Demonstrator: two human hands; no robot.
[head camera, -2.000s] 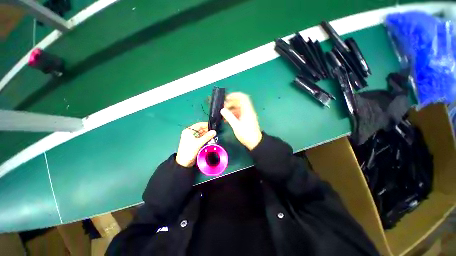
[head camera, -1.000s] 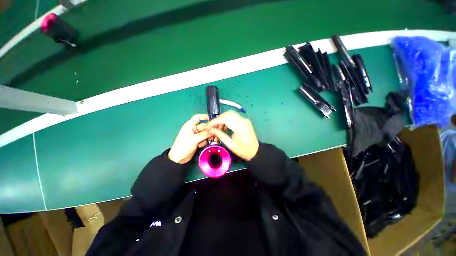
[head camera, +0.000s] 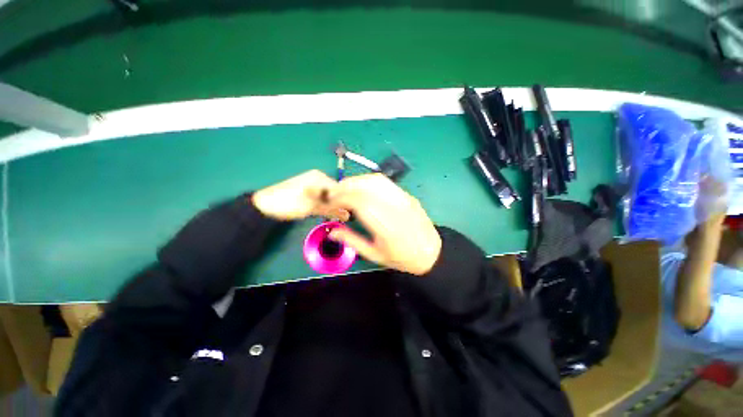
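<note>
The hair dryer barrel with its magenta ring (head camera: 330, 248) and dark centre lies at the bench's near edge. My left hand (head camera: 295, 195) and my right hand (head camera: 389, 221) meet just above the ring, fingers together on the unit's handle end. The fingers hide what they grip. Beyond my hands lie the cutters (head camera: 358, 160), one grip white and one blue. The black handle (head camera: 394, 167) sticks out beyond my right hand, angled to the right.
Loose black handle shells (head camera: 521, 138) are piled on the right of the green bench. Right of them are a dark cloth (head camera: 568, 232), a blue parts bag (head camera: 664, 175) and an open carton (head camera: 633, 326). Another person's arm (head camera: 698, 269) reaches to the bag. A white rail (head camera: 285, 109) edges the belt.
The black handle has swung from pointing straight away to angling right, uncovering more of the cutters. The view has turned right. Another person's arm has appeared by the blue bag.
</note>
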